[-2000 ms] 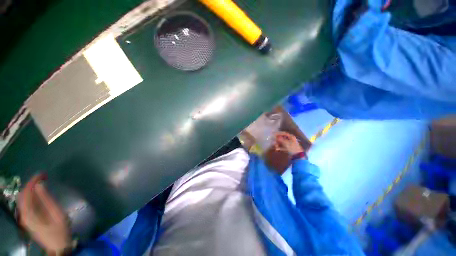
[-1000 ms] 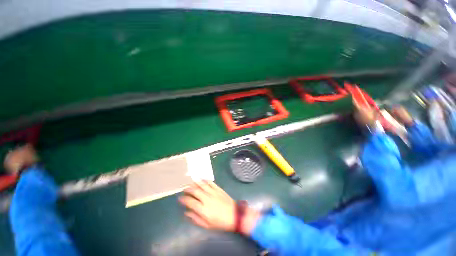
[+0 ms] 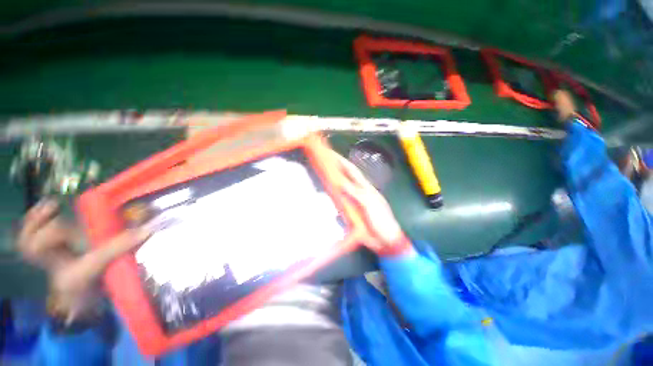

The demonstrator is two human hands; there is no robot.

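Note:
A red fixture (image 3: 132, 307) with a tablet in it is held tilted above the near edge of the bench. The tablet's large battery (image 3: 243, 229) glares white. My left hand (image 3: 79, 257) grips the fixture's left side, with fingers reaching over the frame onto the tablet. My right hand (image 3: 365, 204) holds the fixture's right side. Both hands are blurred. The yellow electric screwdriver (image 3: 420, 166) lies on the bench to the right of my right hand. The round screw dish (image 3: 372, 163) is just behind that hand. The adhesive strip sheet (image 3: 236, 136) is mostly hidden behind the fixture.
Small cabled boards (image 3: 57, 166) are heaped at the left of the bench (image 3: 472, 232). More red-framed tablets (image 3: 415, 75) lie on the green conveyor (image 3: 215, 71) beyond the pale rail. At the right, a neighbour's blue sleeve (image 3: 601, 189) reaches to a farther frame.
A red fixture with a tablet is now held between both my hands in front of me; before, my left hand was at a frame at far left and my right was by the adhesive sheet.

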